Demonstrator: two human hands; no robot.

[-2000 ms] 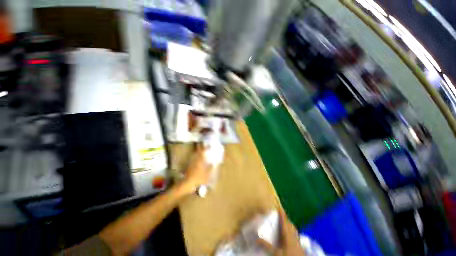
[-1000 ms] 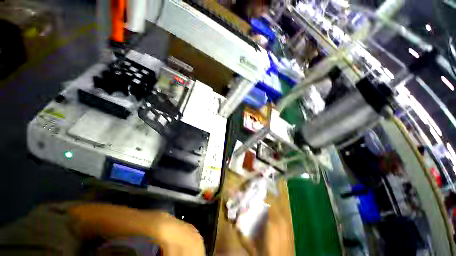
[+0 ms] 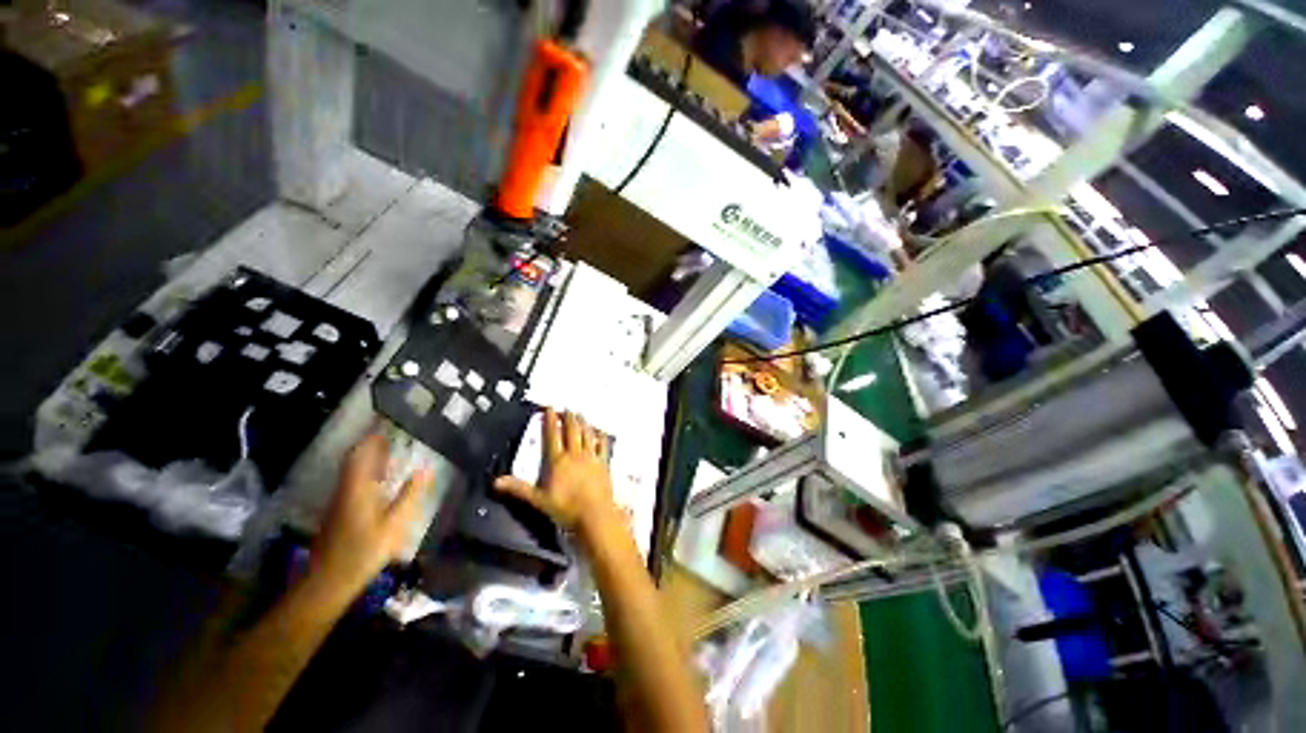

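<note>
A black fixture plate [image 3: 456, 380] with pale parts in its pockets lies at the middle of the screwdriving machine's table. My right hand [image 3: 573, 480] is spread at its right side, over the black jig base. My left hand [image 3: 368, 516] is at the plate's near left, slightly blurred, thumb and fingers apart. A second black plate [image 3: 236, 365] with pale parts lies at the left, with crumpled clear plastic [image 3: 179, 487] on its near edge. A white corded unit [image 3: 527, 609] lies at the machine's front edge.
The orange screwdriver head [image 3: 542, 129] hangs behind the middle plate. The press cylinder [image 3: 1067, 444] and its frame stand at the right, beside the green belt [image 3: 931, 666]. Clear plastic [image 3: 759, 659] lies on the tan bench. A person [image 3: 766, 50] is at the far top.
The view has swung left onto the machine. Both hands are now at the middle plate. The second plate now lies at the left with plastic on it, and the corded unit is at the front edge.
</note>
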